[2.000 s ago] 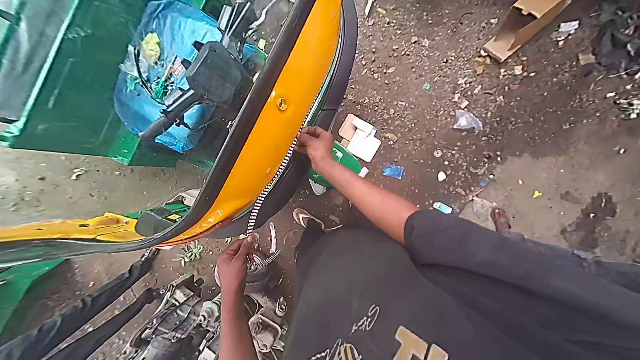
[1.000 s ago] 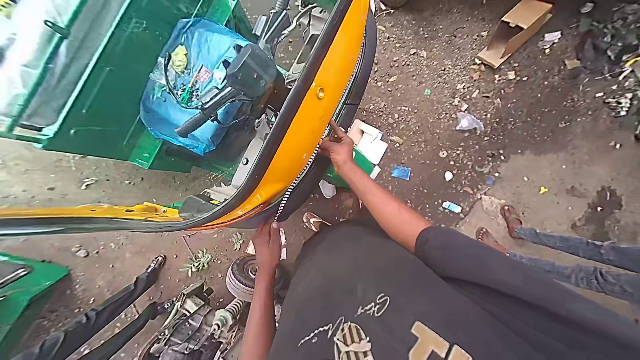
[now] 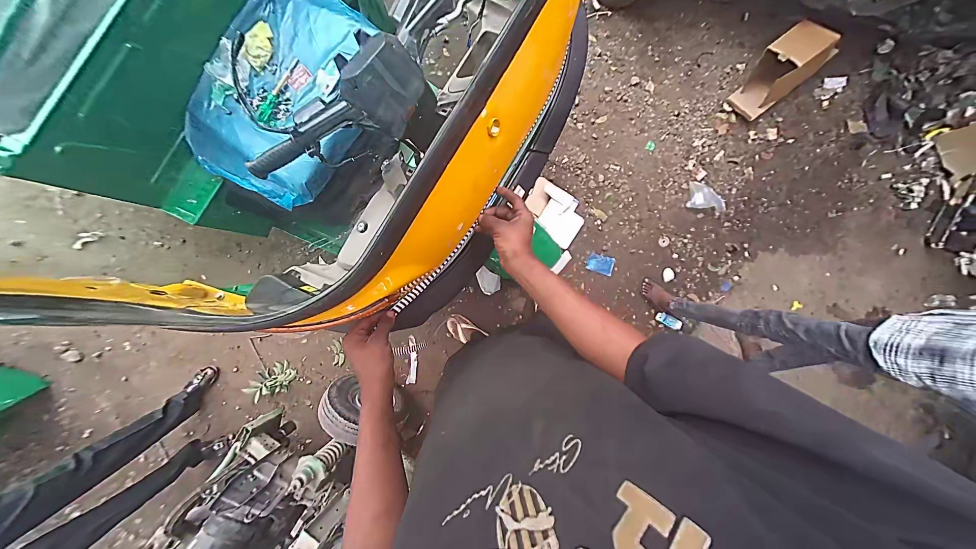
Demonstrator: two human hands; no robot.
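Note:
A black-and-white striped strip (image 3: 428,279) runs along the lower edge of a yellow vehicle body panel (image 3: 457,179), beside a dark rounded trim (image 3: 455,291). My left hand (image 3: 371,345) pinches the strip's lower left end between thumb and fingertips, near the panel's bottom corner. Farther up the same edge, my right hand (image 3: 509,225) has its thumb and a finger together at the strip, with the index finger stretched over the panel edge; whether it grips the strip is unclear. Black rubber edging (image 3: 415,171) borders the panel's other side.
Behind the panel are a handlebar (image 3: 301,145) and a blue plastic sheet (image 3: 305,179) with small items. A wheel (image 3: 341,409) and mechanical parts (image 3: 252,488) lie below left. A cardboard box (image 3: 785,69) is at upper right. Other people's legs show at left and right.
A person at the right, of whom no part shows two seconds ago beyond a foot, now shows legs and a checked garment. Both my hands stay at the panel's edge.

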